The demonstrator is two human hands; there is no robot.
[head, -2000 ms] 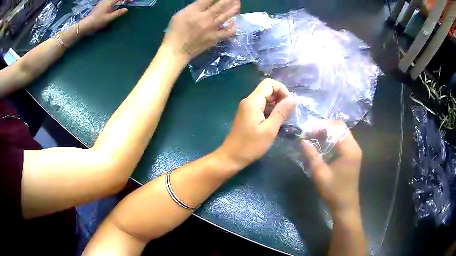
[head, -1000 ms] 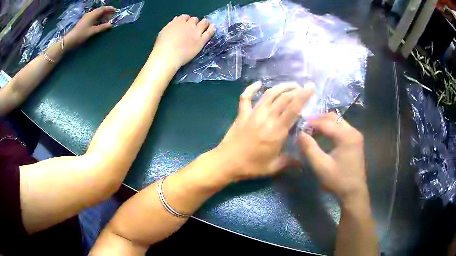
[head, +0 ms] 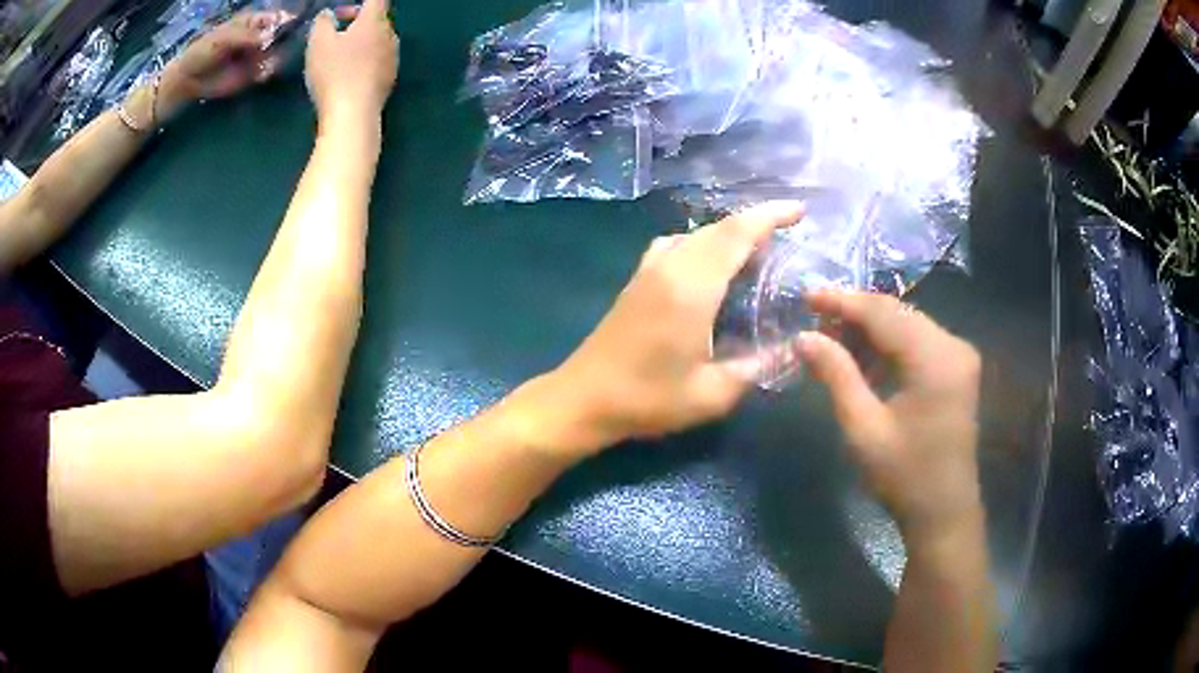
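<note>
My left hand (head: 658,335), with a bracelet on the forearm, holds a small clear plastic bag (head: 776,313) between thumb and fingers. My right hand (head: 901,394) is at the bag's right side, thumb and forefinger close together near its edge; blur hides whether it grips the film. A dark piece shows faintly by the bag. The main bag pile (head: 789,112), shiny and whitish, lies just beyond my hands, with darker bags at its left end.
Another person's arms (head: 296,263) reach over the green table (head: 184,296) at left, hands near the neighbour's bags (head: 92,72). Right of the seam lie the right-hand bag pile (head: 1137,394) and yellow-green strips (head: 1144,184). Beige-grey posts (head: 1091,59) stand at upper right.
The neighbour's nearer hand has moved left, away from the pile, to their other hand. My left hand has gone from pinching, through spread fingers, to holding the bag upright beside my right hand.
</note>
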